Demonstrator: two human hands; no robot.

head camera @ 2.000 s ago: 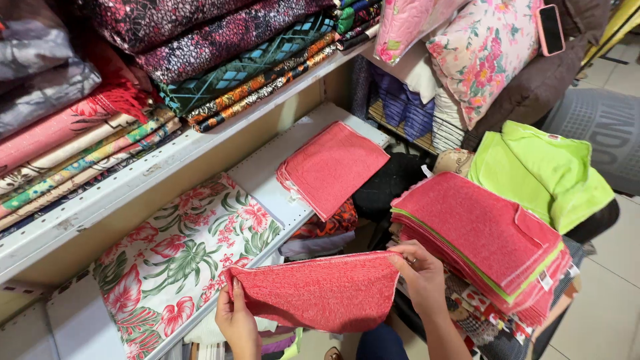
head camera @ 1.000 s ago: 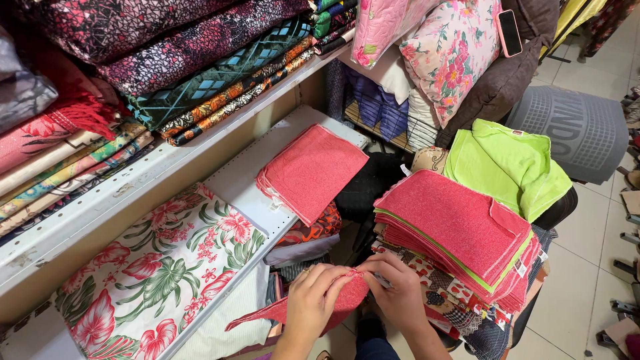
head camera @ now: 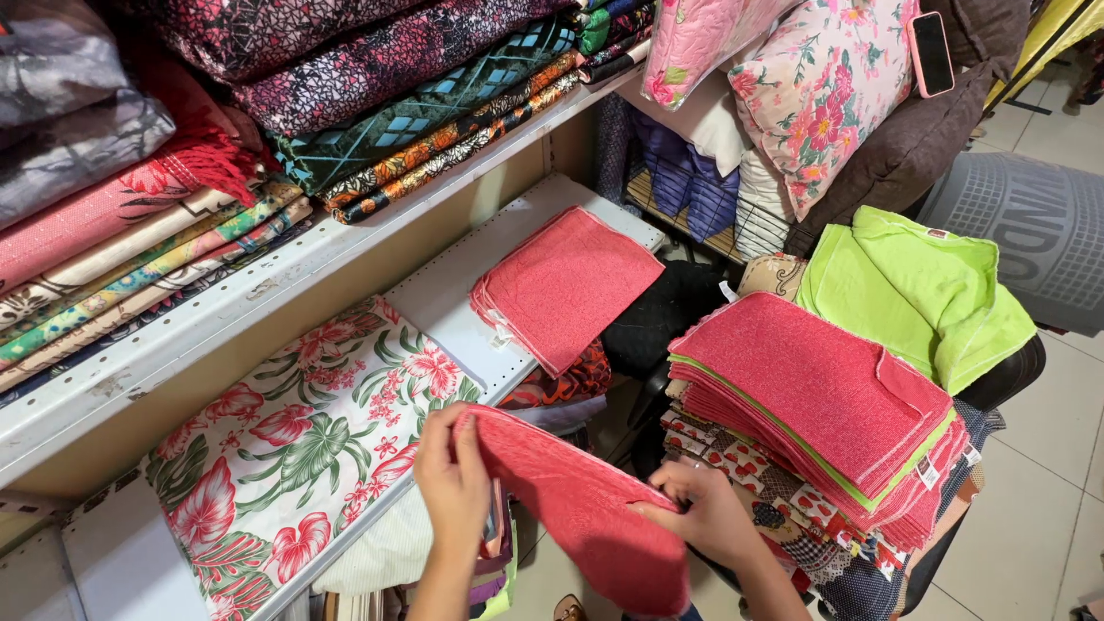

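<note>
Both my hands hold a red cloth [head camera: 586, 509] by its upper edge; it hangs down between them. My left hand [head camera: 453, 470] pinches one corner, near the shelf's front edge. My right hand [head camera: 699, 509], with a ring on a finger, grips the other end of that edge. Beyond them a small pile of folded red cloths [head camera: 569, 285] lies on the white metal shelf [head camera: 466, 267]. To the right a taller stack of folded red cloths [head camera: 819, 388], with a lime green layer in it, rests on patterned fabrics. A lime green cloth [head camera: 923, 293] lies behind that stack.
Floral fabric [head camera: 302, 440] covers part of the shelf at the left. An upper shelf edge [head camera: 259, 276] crosses the view, loaded with folded fabrics [head camera: 414, 103]. Floral cushions [head camera: 828, 103] and a phone [head camera: 931, 53] are at the back right, near a grey printed object [head camera: 1026, 233].
The held red cloth was stretched wide between my hands, then bunched with the hands close together. Now my hands are apart again and the cloth hangs open between them.
</note>
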